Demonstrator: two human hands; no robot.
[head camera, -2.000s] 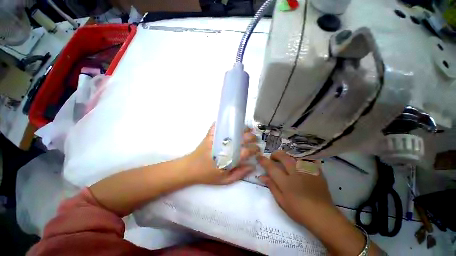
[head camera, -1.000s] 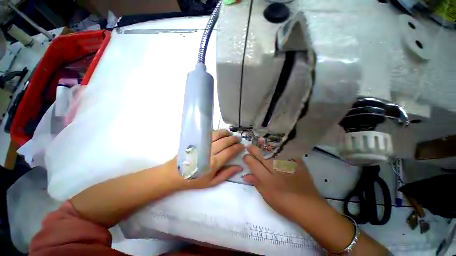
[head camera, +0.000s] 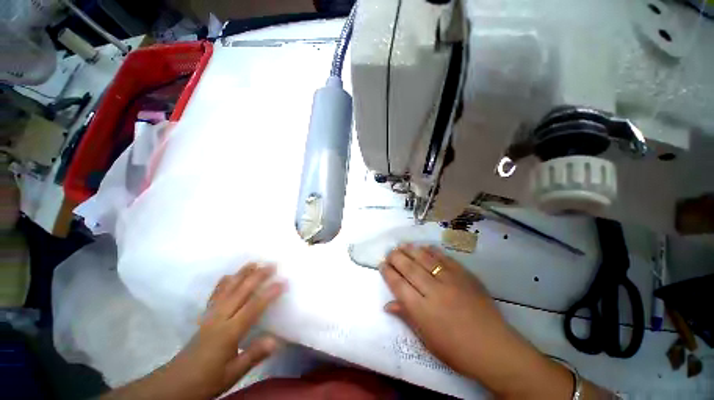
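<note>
A small pale fabric piece with a rounded, darker-edged end lies on the machine bed, just in front of the presser foot and needle. My right hand, with a ring, presses its fingertips on the piece's right part; the fingers lie flat. My left hand lies away to the left, fingers spread, on thin white fabric near the table's front edge. The sewing machine head stands above and behind my right hand. A tan block sits right of the foot.
The grey machine lamp hangs left of the needle. A thin dark tool, black-handled shears and a pen lie right. A red basket with cloth stands upper left. A ruler scale marks the front edge.
My left hand has moved from beside the needle down and left, away from my right hand. My right hand has drawn slightly back from the foot. The rounded fabric end is now uncovered. The view has shifted.
</note>
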